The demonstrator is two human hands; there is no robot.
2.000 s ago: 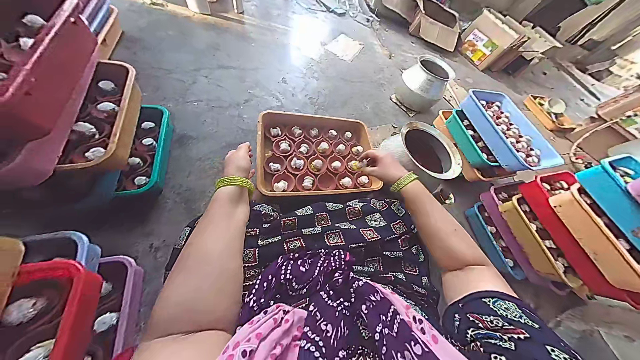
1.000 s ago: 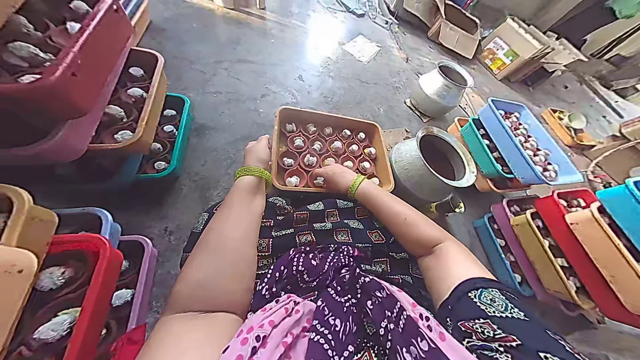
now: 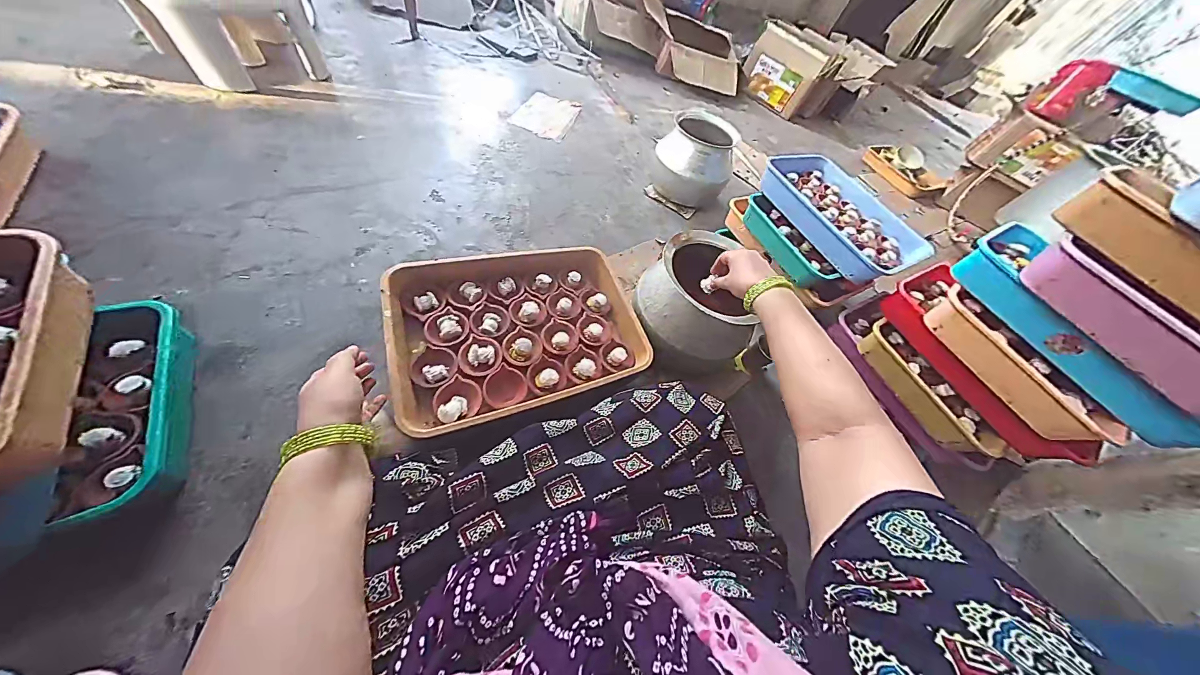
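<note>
An orange-brown plastic tray [image 3: 400, 412] lies before my knees, filled with small red clay cups, most topped with a white cotton-like tuft. One clay cup [image 3: 506, 386] in the front row holds no tuft. My right hand [image 3: 739, 274] pinches a small white tuft [image 3: 709, 283] over the mouth of a metal pot [image 3: 680, 323], whose inside looks dark. My left hand [image 3: 339, 389] is beside the tray's left edge, fingers loosely curled and apart, holding nothing that shows.
Stacked coloured trays with filled cups rise at right, including a light blue tray [image 3: 900, 246]. A teal tray [image 3: 173, 412] stands at left. Behind the near pot is a second metal pot [image 3: 694, 164]; cardboard boxes [image 3: 698, 56] lie further back.
My right hand has moved from the tray to the pot's mouth, with a white tuft now between its fingers. My left hand has come away from the tray's rim. The view has shifted.
</note>
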